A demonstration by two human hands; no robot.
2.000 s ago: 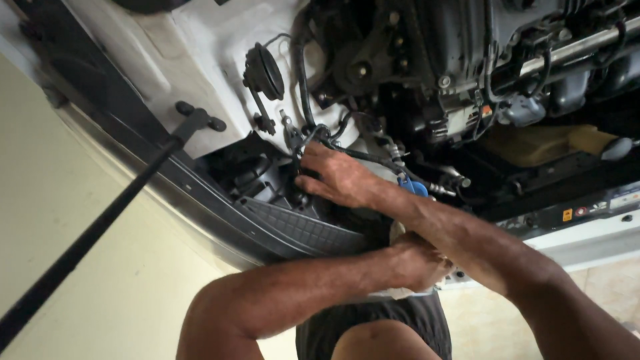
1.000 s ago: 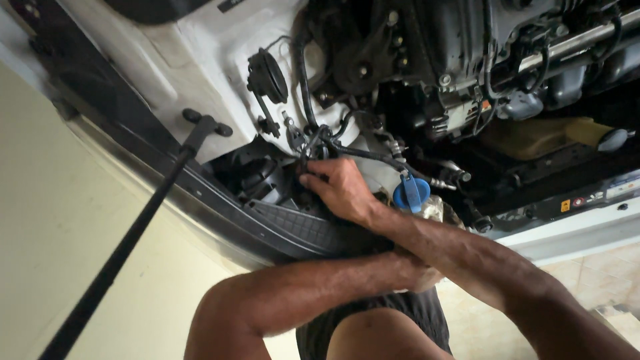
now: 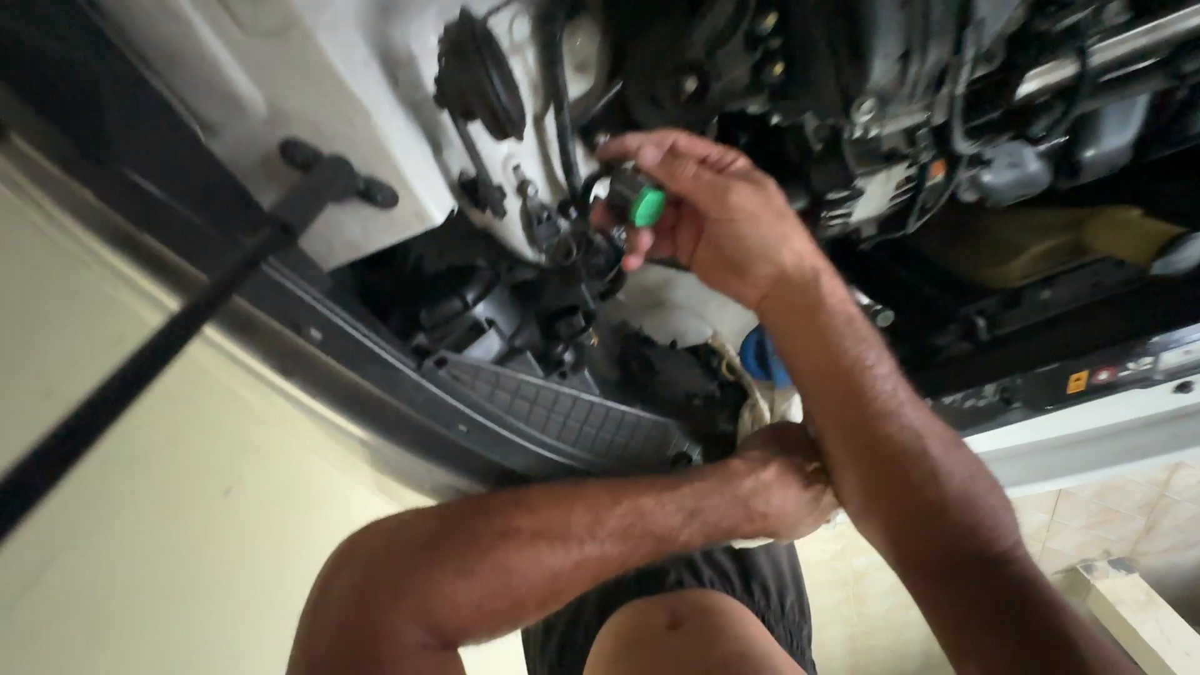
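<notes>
My right hand [image 3: 722,211] is raised over the wiring beside the inner fender, with its fingers around a black electrical connector [image 3: 623,195] that has a bright green end. A dark cable runs up to the connector. Lower down, my left hand [image 3: 787,483] grips a whitish cloth [image 3: 773,403], partly hidden behind my right forearm. A blue cap [image 3: 761,354] shows between the cloth and that forearm. Left of my right hand are the black headlamp housing parts [image 3: 478,323], with an open gap around them.
A black disc-shaped horn [image 3: 480,75] is fixed to the white body panel. A dark strut [image 3: 178,337] slants across the left side. The engine [image 3: 844,84] fills the upper right. A ribbed black plastic trim [image 3: 562,403] borders the bay, and a yellowish plastic part [image 3: 1069,239] lies at the right.
My right hand has lifted up and away from the headlamp housing, and the green-ended connector now shows in its fingers. My left hand stays low with the cloth.
</notes>
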